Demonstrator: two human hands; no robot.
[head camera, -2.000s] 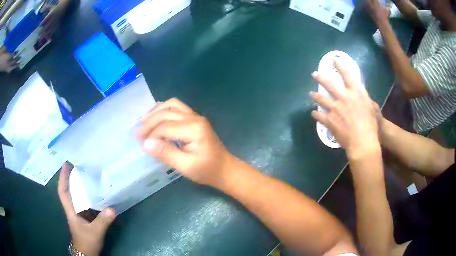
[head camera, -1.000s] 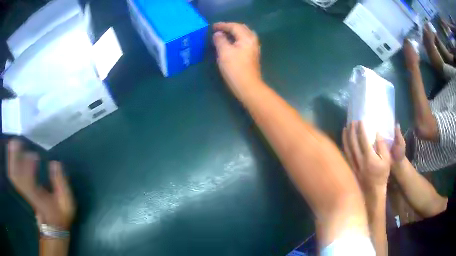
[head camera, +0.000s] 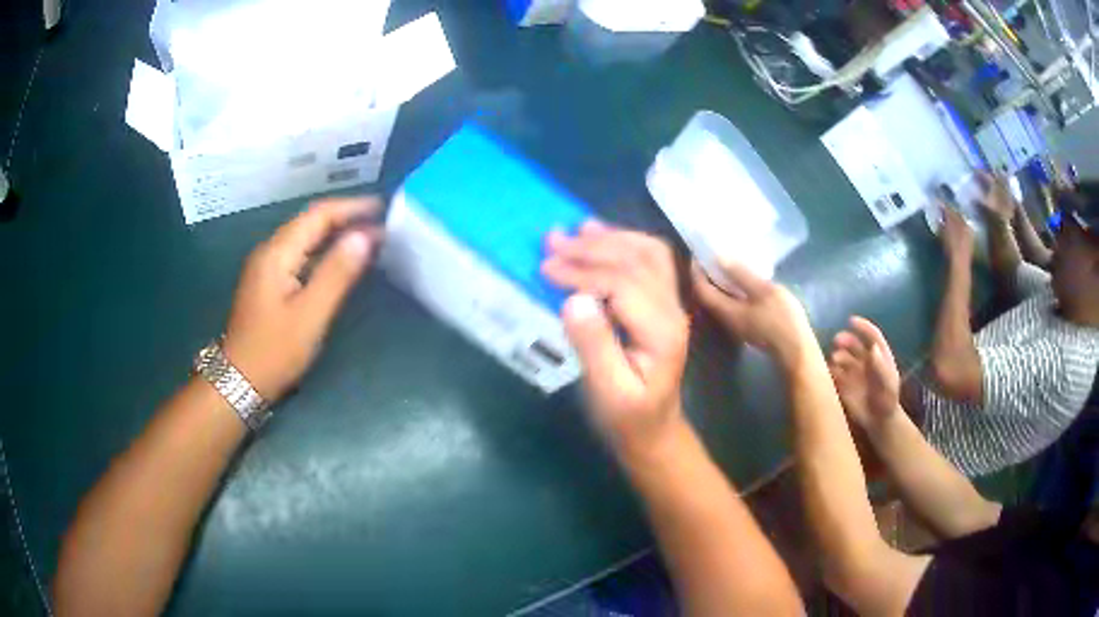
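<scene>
A closed retail carton (head camera: 482, 217), bright blue on top with white printed sides, lies in front of me on the green table and is slightly blurred. My right hand (head camera: 627, 319) rests on its right end, fingers on the blue face and thumb at the white side. My left hand (head camera: 295, 283), with a metal watch band at the wrist, is beside the carton's left end, fingers curved and apart. Its fingertips are close to the carton, with nothing held in them.
An open white carton (head camera: 271, 151) with flaps out stands at the upper left. A neighbour's hand holds a translucent tub (head camera: 729, 199) at the right. Another tub (head camera: 633, 24), white cables (head camera: 783, 72) and an open carton (head camera: 904, 145) are farther back. People sit at the right.
The blue carton has come nearer, with my right hand now on it. My left hand has moved inward to its left end. The neighbour now holds a tub where a white wrapped item was.
</scene>
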